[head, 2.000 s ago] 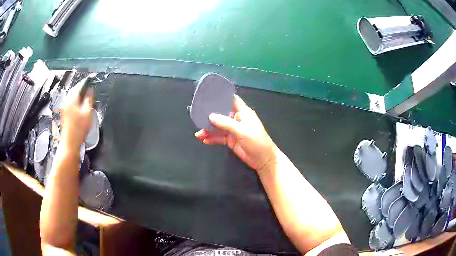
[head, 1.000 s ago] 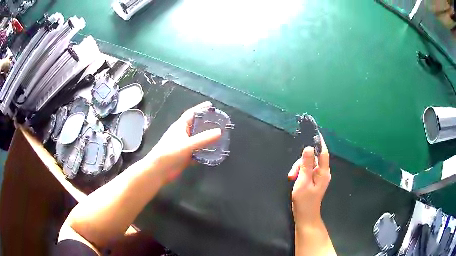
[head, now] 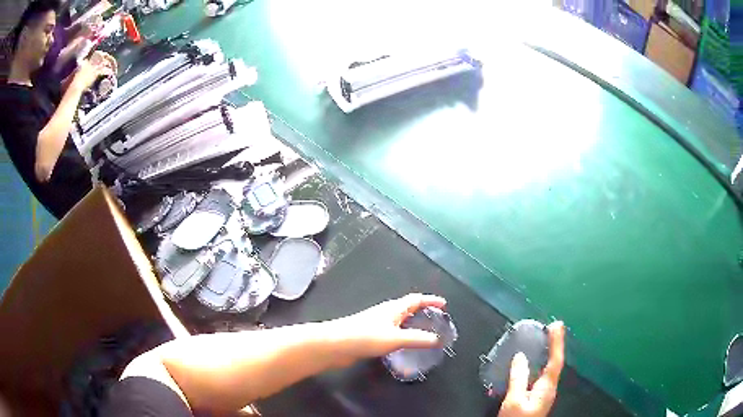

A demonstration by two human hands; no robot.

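My left hand point(head: 407, 324) holds a grey oval end cap point(head: 422, 356) by its edge, low over the black mat, with clips showing around its rim. My right hand point(head: 534, 387) holds another grey end cap point(head: 516, 356) upright at its right, thumb on the near face and fingers at the far edge. The two caps are apart. The wrist of my right hand is cut off by the picture's lower edge.
A pile of loose caps point(head: 222, 277) lies on the mat at left, beside stacked silver bodies point(head: 167, 138). A single appliance body point(head: 411, 79) lies on the green surface. A cardboard carton point(head: 81, 285) stands at lower left. Another person point(head: 37, 106) works at upper left.
The view has swung left, bringing the stacked bodies, the carton and another person further in. Both hands still hold caps, now lower in view and closer together. The right cap shows its face.
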